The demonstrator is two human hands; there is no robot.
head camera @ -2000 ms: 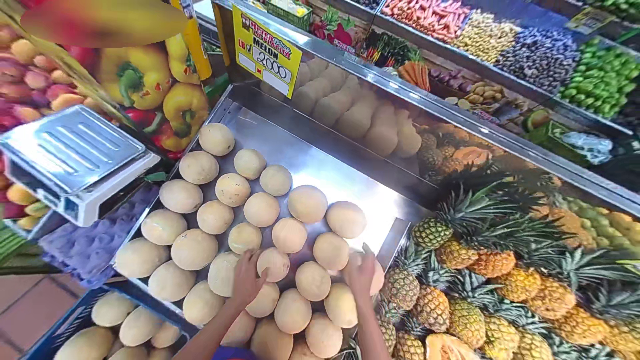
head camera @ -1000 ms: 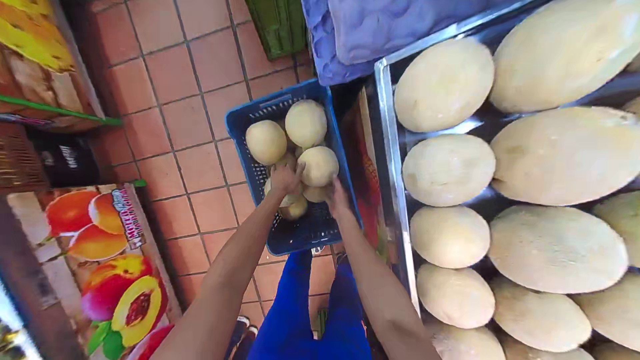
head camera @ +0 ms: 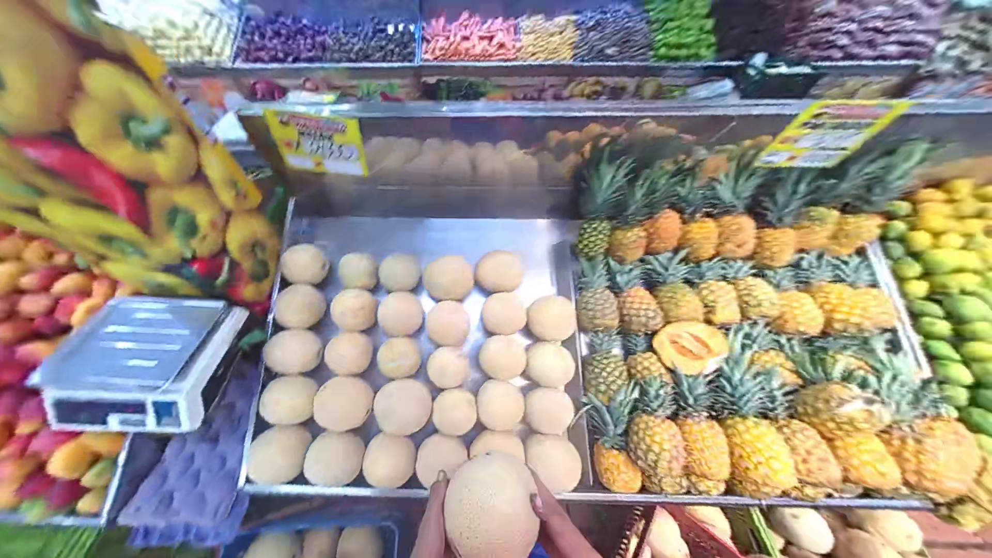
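Between my left hand point(head camera: 432, 521) and my right hand point(head camera: 555, 521), a cantaloupe melon point(head camera: 492, 508) is gripped from both sides, at the near edge of a metal display tray point(head camera: 349, 234). Rows of melons point(head camera: 402, 408) lie in that tray, and bare metal shows along its back and upper right. The held melon overlaps the front row and hides part of it. Below the tray at the lower left, a blue plastic crate point(head camera: 387, 521) holds several more melons.
A weighing scale point(head camera: 132, 349) stands left of the tray, beside purple molded fruit liners point(head camera: 186, 465). Pineapples point(head camera: 750, 457) and a cut melon point(head camera: 690, 346) fill the right side. Price signs point(head camera: 316, 143) hang at the back rail. More melons lie below at the lower right.
The view has swung up from the floor crate to the display. My hands, among the crate's melons one second ago, now hold one melon up at the tray's front edge.
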